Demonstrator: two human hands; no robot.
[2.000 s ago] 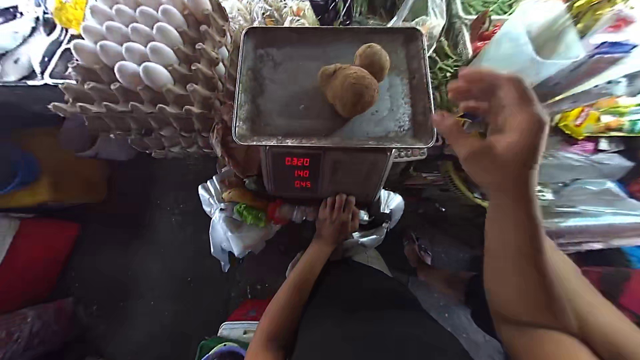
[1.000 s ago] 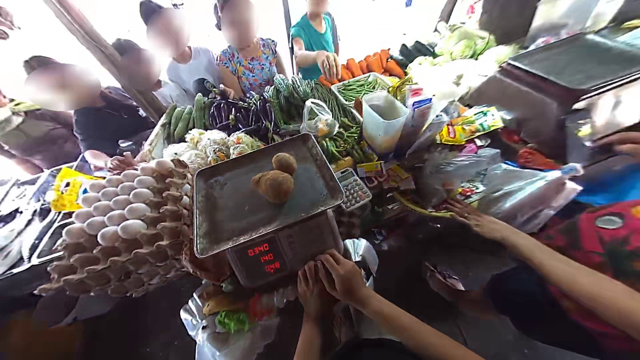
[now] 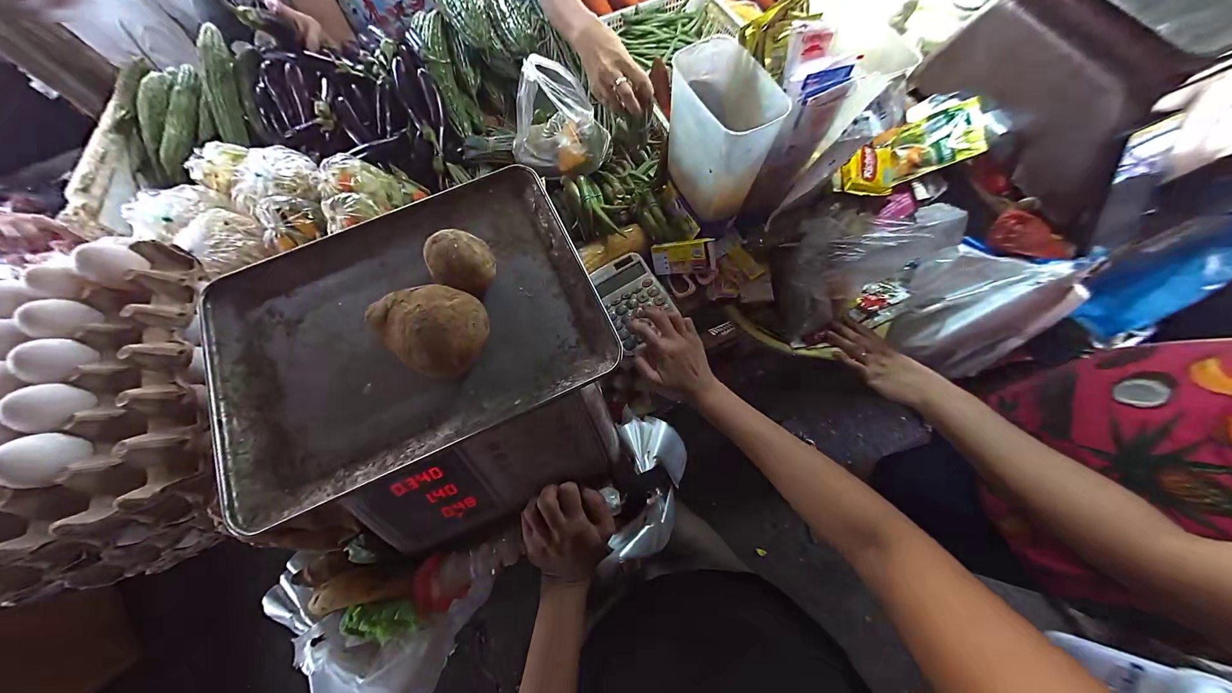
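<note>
Two brown potatoes, a large one [image 3: 435, 330] and a smaller one [image 3: 460, 261], lie against each other on the metal tray [image 3: 298, 385] of a digital scale. Red digits glow on the scale's front display [image 3: 430, 493]. My left hand [image 3: 568, 529] rests with curled fingers at the scale's lower front edge; whether it grips anything is hidden. Right of the tray, my right hand [image 3: 674, 354] has its fingers spread over the keys of a grey calculator [image 3: 630, 296]. A plastic bag with vegetables [image 3: 385, 616] hangs below the scale.
Egg trays [image 3: 144, 395] stand stacked at left. Beyond the scale are eggplants [image 3: 356, 106], wrapped vegetables [image 3: 279, 183] and a clear plastic container [image 3: 722, 125]. Another person's hand [image 3: 616, 72] reaches into the greens; a co-worker's hand [image 3: 871, 361] touches a plastic bag at right.
My right hand has moved from the scale's front edge to the calculator. My left hand stays at the scale. The view has shifted and tilted down since a second ago.
</note>
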